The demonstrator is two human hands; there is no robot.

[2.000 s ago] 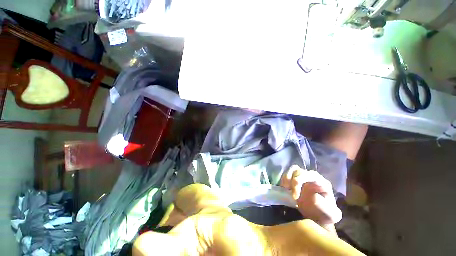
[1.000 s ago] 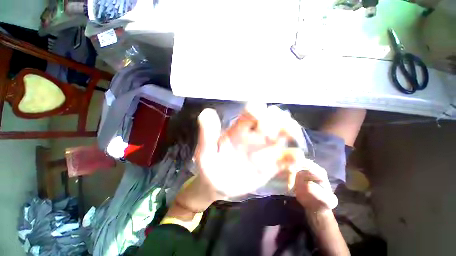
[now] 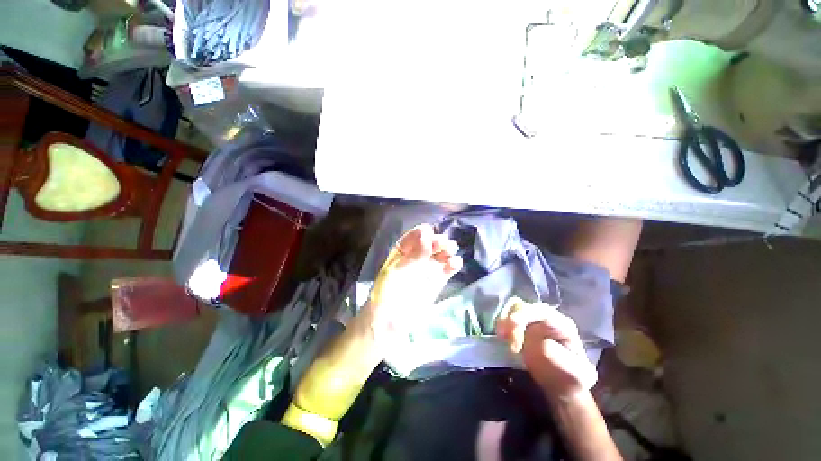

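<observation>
A grey-lavender garment lies bunched across the lap, with paler greenish-white cloth in its middle and a dark fold near the top. My left hand is over its left part, fingers curled and washed out by glare; whether they grip cloth is unclear. My right hand is closed on the garment's lower right part, with the thumb on top. No tool shows in either hand.
Black-handled scissors lie on the white sewing table, below the machine head. Grey cloth drapes over a red-brown stool at left. A wooden chair, grey cloth heaps and a box of cut strips are further left.
My left hand came up over the garment with spread fingers, then drew back left and curled its fingers. My right hand stays closed at about the same place. The camera view shifted slightly.
</observation>
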